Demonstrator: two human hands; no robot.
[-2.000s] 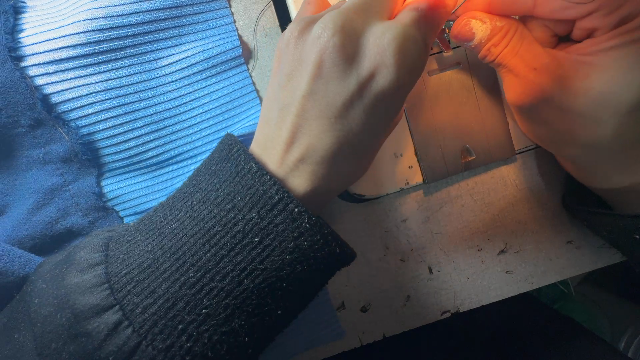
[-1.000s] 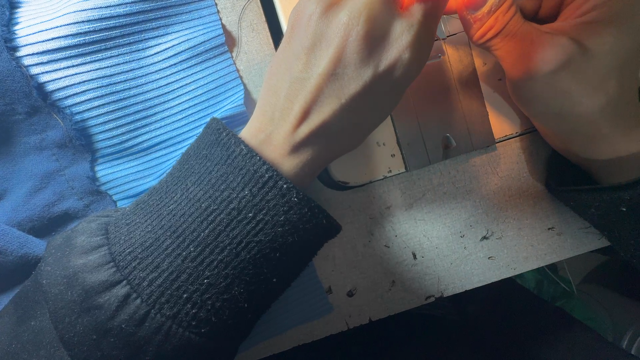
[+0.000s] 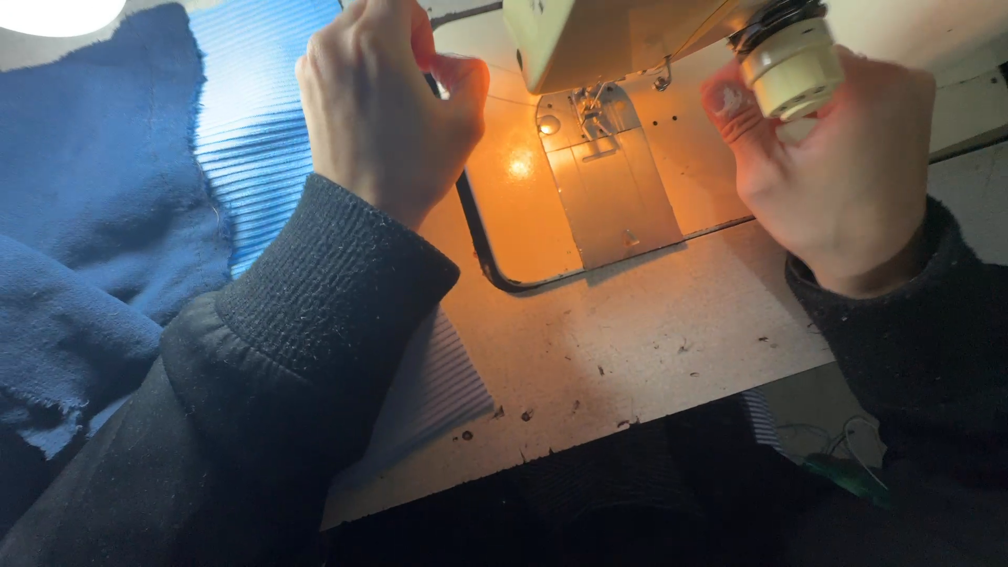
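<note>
A sewing machine's head (image 3: 614, 39) stands at the top middle, its presser foot (image 3: 596, 130) over the metal throat plate (image 3: 618, 197). Left of it is my left hand (image 3: 394, 110), raised, thumb and fingers pinched together on a thin thread (image 3: 512, 101) that runs toward the needle area. My right hand (image 3: 843, 173) is at the machine's right, around or behind a cream lamp head (image 3: 791, 67) that partly covers its fingers; whether it grips the lamp cannot be told. Blue ribbed fabric (image 3: 256, 150) lies left of my left hand.
Plain blue fabric (image 3: 102, 173) with frayed edges covers the far left. A bright white lamp (image 3: 63, 12) shows at the top left corner. Another ribbed piece (image 3: 441, 370) lies under my left sleeve on the worn table (image 3: 614, 346). Below the table's right edge are a green item (image 3: 846, 476) and loose threads.
My hands, earlier close together at the needle area, have moved apart, left hand to the left and right hand to the right. The view has shifted, and the machine's head and lamp now show.
</note>
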